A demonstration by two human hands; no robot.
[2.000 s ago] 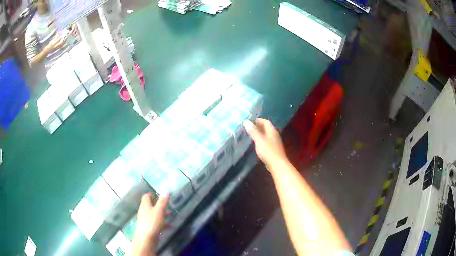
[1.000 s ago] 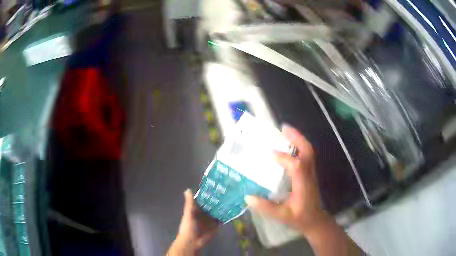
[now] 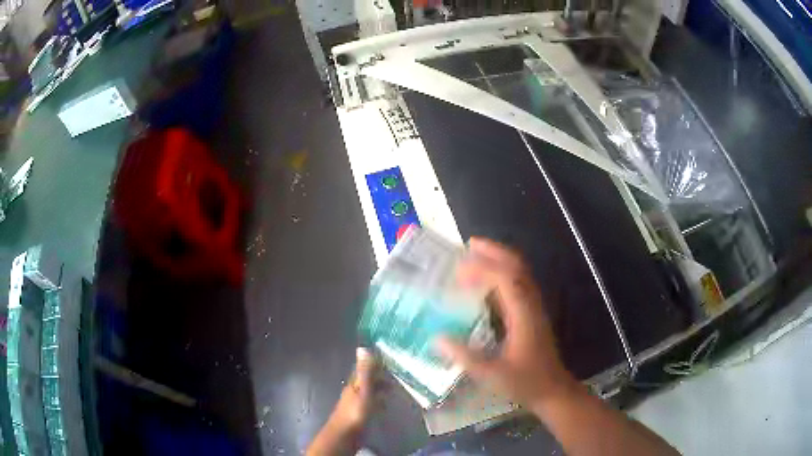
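Observation:
A white and teal-green carton (image 3: pixel 418 312), blurred by motion, is held in front of the machine frame's near side. My right hand (image 3: pixel 503 321) grips its right side, fingers on top and thumb on the near face. My left hand (image 3: pixel 352 401) is at its lower left corner, mostly cut off below; whether it grips or only touches the carton is hard to tell. The infeed conveyor belt (image 3: pixel 499 187) lies beyond and right of the carton. The blue control panel (image 3: pixel 392 200) shows two green buttons; its red knob is partly covered by the carton.
A cream guide arm (image 3: pixel 525 120) crosses above the belt. Clear wrapping film (image 3: pixel 668 151) is at the far right. On the left, stacked cartons (image 3: pixel 40 356) and a long white box (image 3: pixel 96 109) stand on the green table (image 3: pixel 62 196). A red stool (image 3: pixel 174 200) is beside the grey aisle.
The carton has turned and tilted between my hands, staying near the machine's edge. The view has steadied, showing more of the panel and belt. Two seconds ago my hands were at the stacked cartons.

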